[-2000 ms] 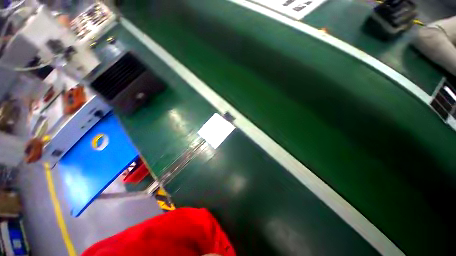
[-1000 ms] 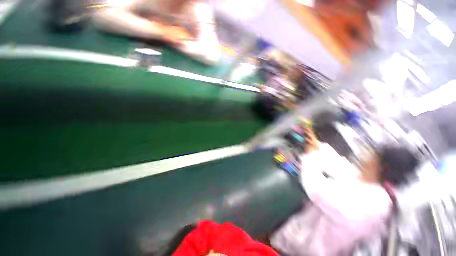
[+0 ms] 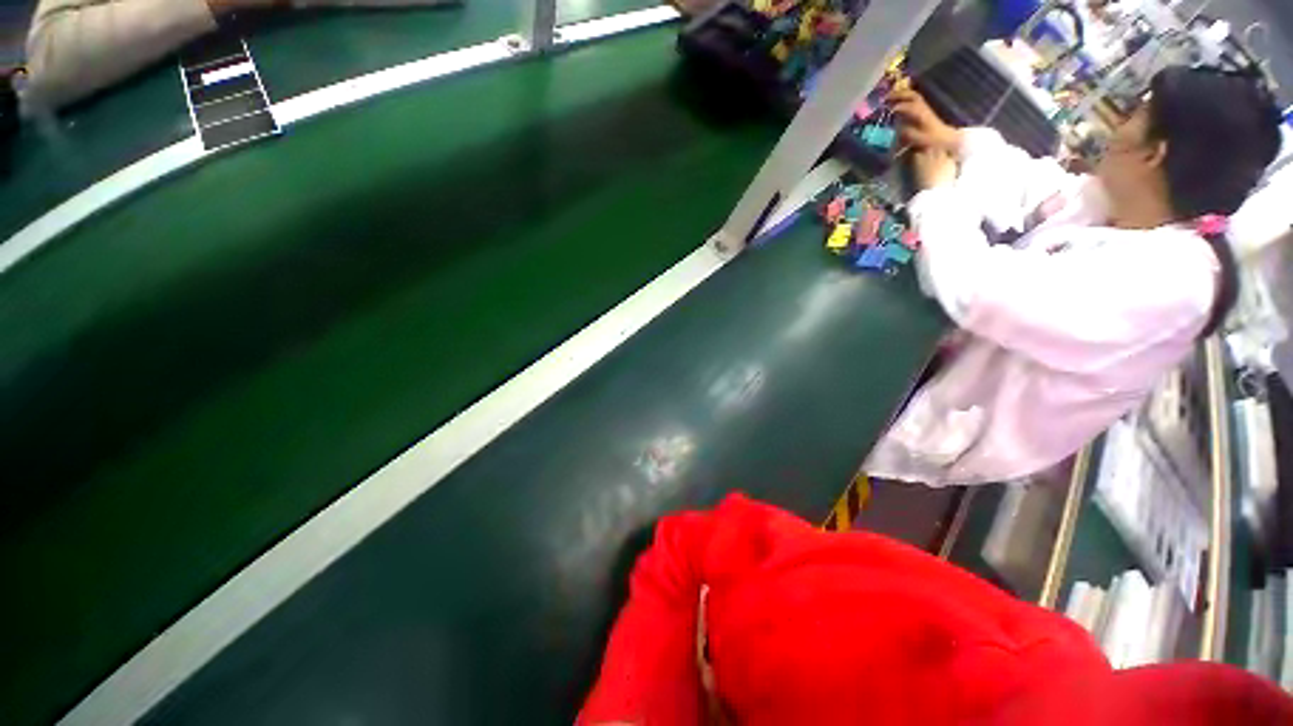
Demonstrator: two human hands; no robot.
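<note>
A red sleeve covers my arm at the bottom and rests by the dark green workbench edge. A thin strip of skin or cloth shows at a fold of the red fabric; I cannot tell which. Neither my left hand nor my right hand can be made out. Beyond the bench, the green conveyor belt runs between pale rails. A pile of pink, blue, yellow and green coloured components lies on the bench at the right, in front of a worker.
A worker in a pale pink coat sits at the right, hands at small coloured parts. A black parts bin with coloured pieces stands at the far end. A pale post rises from the rail. A compartment strip lies opposite near another person's sleeve.
The view has swung from the left side of the bench to the right and is sharper. The blue panel and white label have left view; the pink-coated worker and coloured pile now show clearly.
</note>
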